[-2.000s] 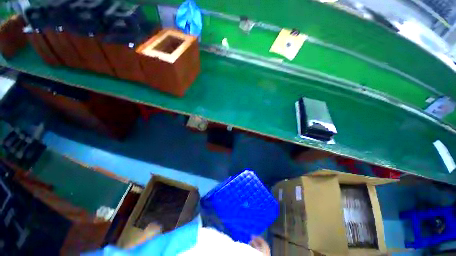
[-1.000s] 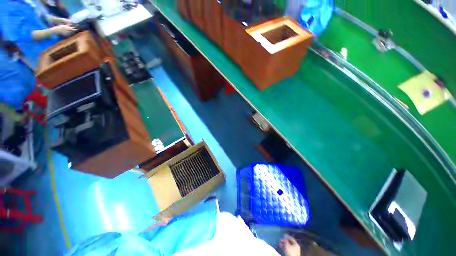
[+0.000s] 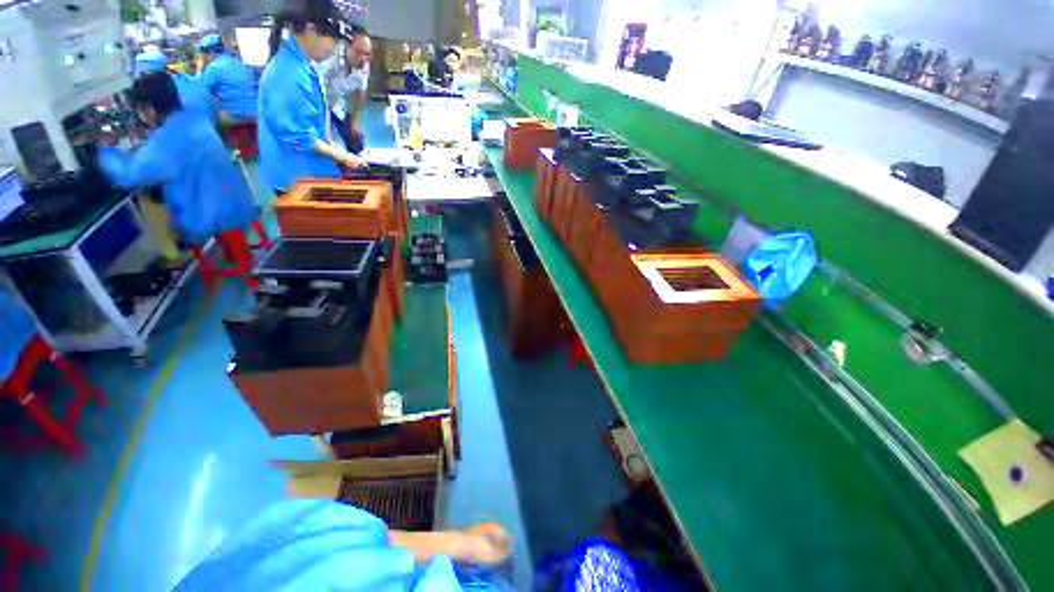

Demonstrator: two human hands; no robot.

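My left hand [image 3: 483,544] is low in the view at the end of a blue sleeve, small and blurred, with its fingers seemingly curled; nothing shows in it, but its palm is hidden. My right hand is not in view. Just beyond my left forearm is an open carton [image 3: 425,467] with rows of thin dark parts [image 3: 387,500]. On the green bench [image 3: 751,434] to the right, a stack of wooden frames [image 3: 682,330] has a lighter top with a rectangular opening.
Black subassemblies [image 3: 630,174] top the brown stacks further along the bench. More stacks [image 3: 312,393] stand on the left by a green surface [image 3: 422,347]. A blue stool [image 3: 599,569] is cut off below. A crumpled blue bag [image 3: 780,264] hangs at the rail. People in blue smocks work further back.
The view has swung left and up along the line. The flat panels on the bench have left the picture. My left forearm now shows, and the hand seen low near the stool is gone.
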